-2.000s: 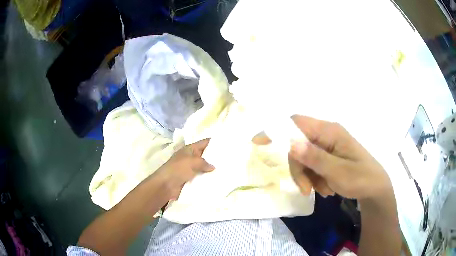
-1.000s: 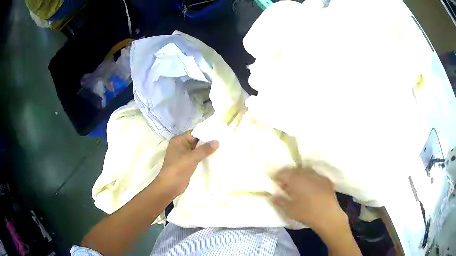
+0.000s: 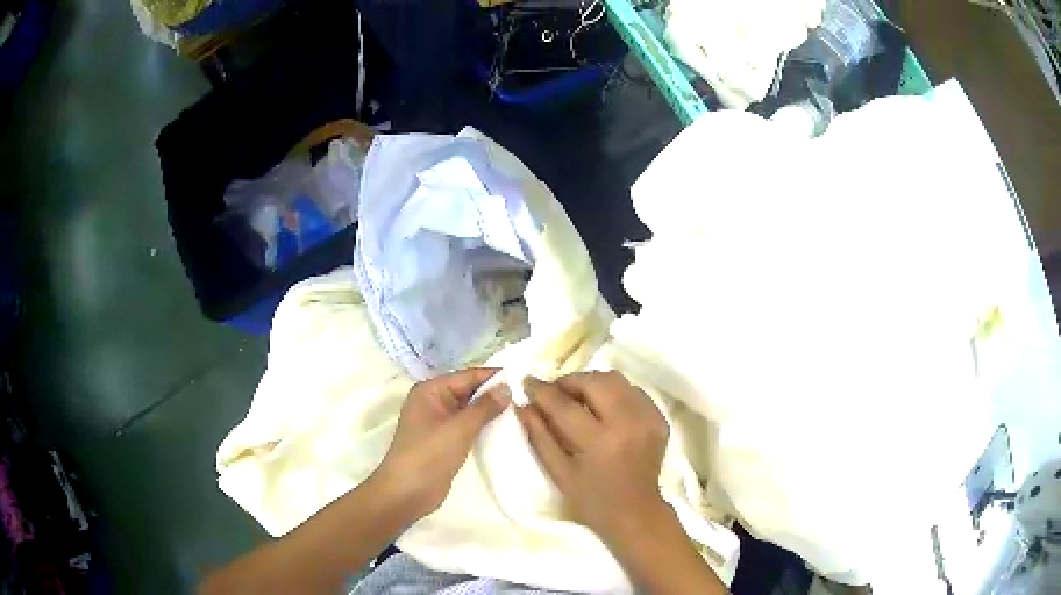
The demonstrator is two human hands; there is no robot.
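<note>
A cream garment piece lies over my lap and reaches up onto the table at the right, where it is washed out by glare. Its open end at the upper left shows bluish-white lining. My left hand pinches the cream cloth between thumb and fingers just below that opening. My right hand is close beside it, its fingertips on the same edge. The cloth right between the fingertips is partly hidden.
A black bin with plastic and blue items stands on the floor at the upper left. A turquoise basket holding cream cloth is at the top. The sewing machine's metal plate and small dark snips are at the lower right.
My right hand has moved left across the cloth to meet my left hand, which kept its grip. The view has shifted, so more of the basket shows.
</note>
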